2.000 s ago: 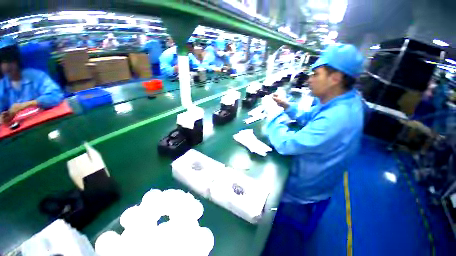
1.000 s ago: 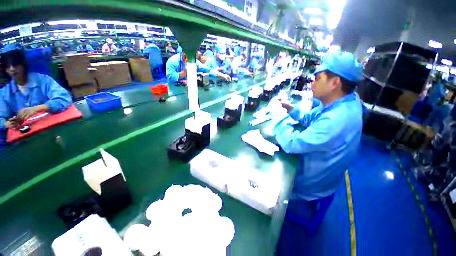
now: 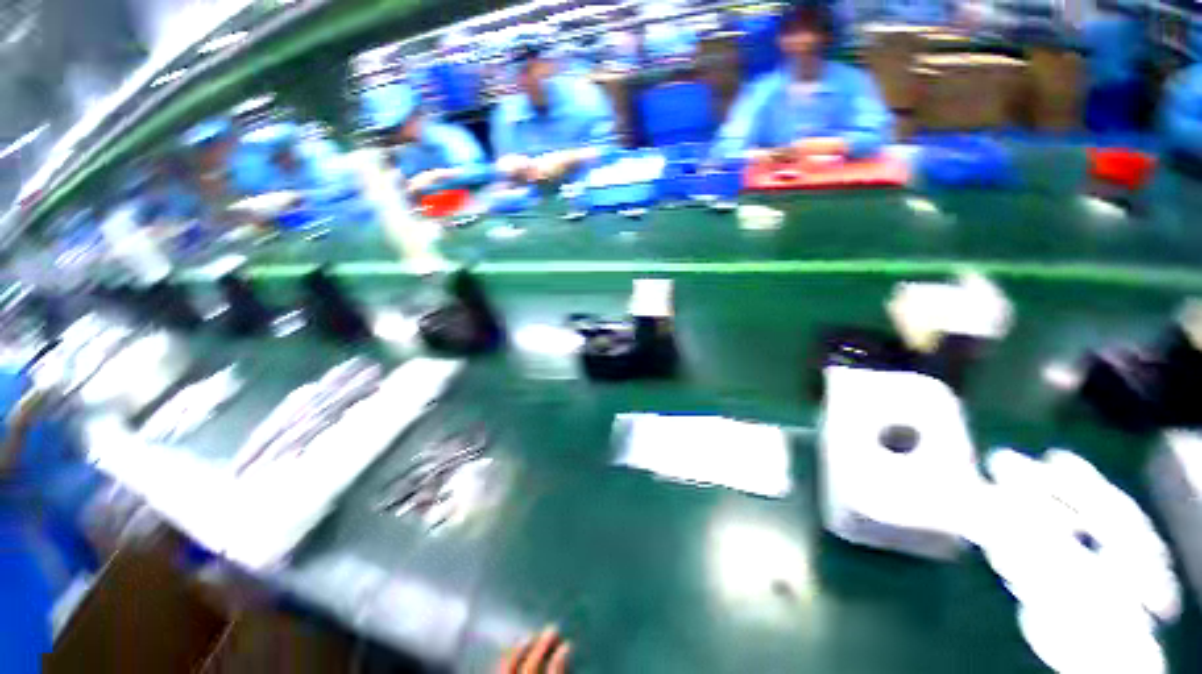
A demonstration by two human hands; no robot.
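Observation:
The view is blurred. Only the fingertips of one hand, apparently my left hand [image 3: 537, 652], show at the bottom edge; whether they hold anything cannot be told. My right hand is out of the picture. A flat white bag or sheet stack [image 3: 705, 452] lies on the green bench ahead. Right of it stands a thick white insert stack [image 3: 896, 507] with a dark round hole, beside overlapping white round pads [image 3: 1074, 540]. A loose pile of thin dark coiled parts [image 3: 442, 478] lies to the left. An open black gift box [image 3: 633, 349] stands behind the bag stack.
Bulk parts [image 3: 310, 415] lie on a long white sheet [image 3: 349, 461] at left. More black boxes [image 3: 459, 316] line the bench. A brown carton [image 3: 145, 612] is at the lower left edge. A blue sleeve [image 3: 46, 527] shows far left. A person [image 3: 807, 99] sits opposite at a red mat [image 3: 828, 173].
The view has swung left along the bench. The insert stack and pads now show at the right, the coiled pile and bulk parts have come into view, and fingertips have appeared at the bottom.

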